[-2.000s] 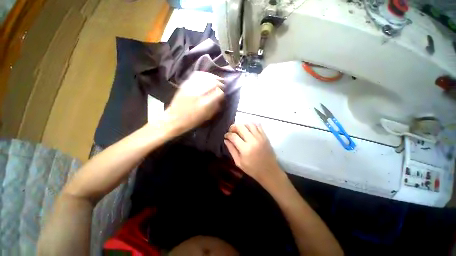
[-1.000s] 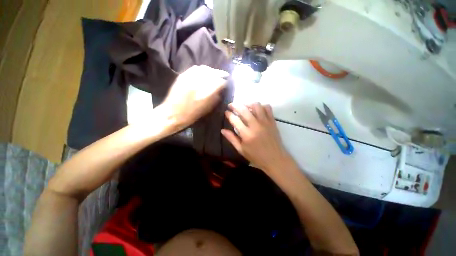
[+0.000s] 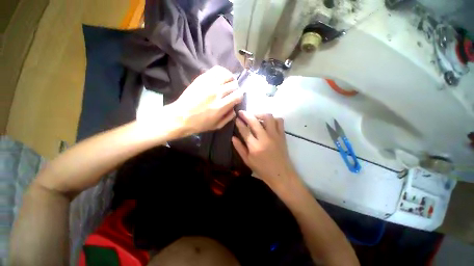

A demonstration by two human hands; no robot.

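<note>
Dark brown-purple cloth [image 3: 182,49] lies bunched left of the needle and runs down over the table's front edge. A blue-grey fabric piece [image 3: 101,78] lies at its left. My left hand [image 3: 210,101] pinches the cloth's edge just in front of the presser foot [image 3: 271,71], under bright lamp glare. My right hand [image 3: 260,137] is close below it, fingertips on the same narrow edge; whether it pinches the edge is unclear. The white sewing machine [image 3: 358,57] stands above and to the right. The needle tip is lost in glare.
Blue-handled thread snips [image 3: 344,148] lie open on the white table [image 3: 332,179], right of my right hand. An orange handle loop [image 3: 340,87] shows behind them. A small accessory tray [image 3: 418,202] is at the right end. Cardboard [image 3: 52,78] and quilted padding [image 3: 26,171] are at left, a red stool [image 3: 114,239] below.
The view has shifted closer. The cloth is more spread and bunched left of the machine. My right hand has come up beside my left hand at the cloth edge.
</note>
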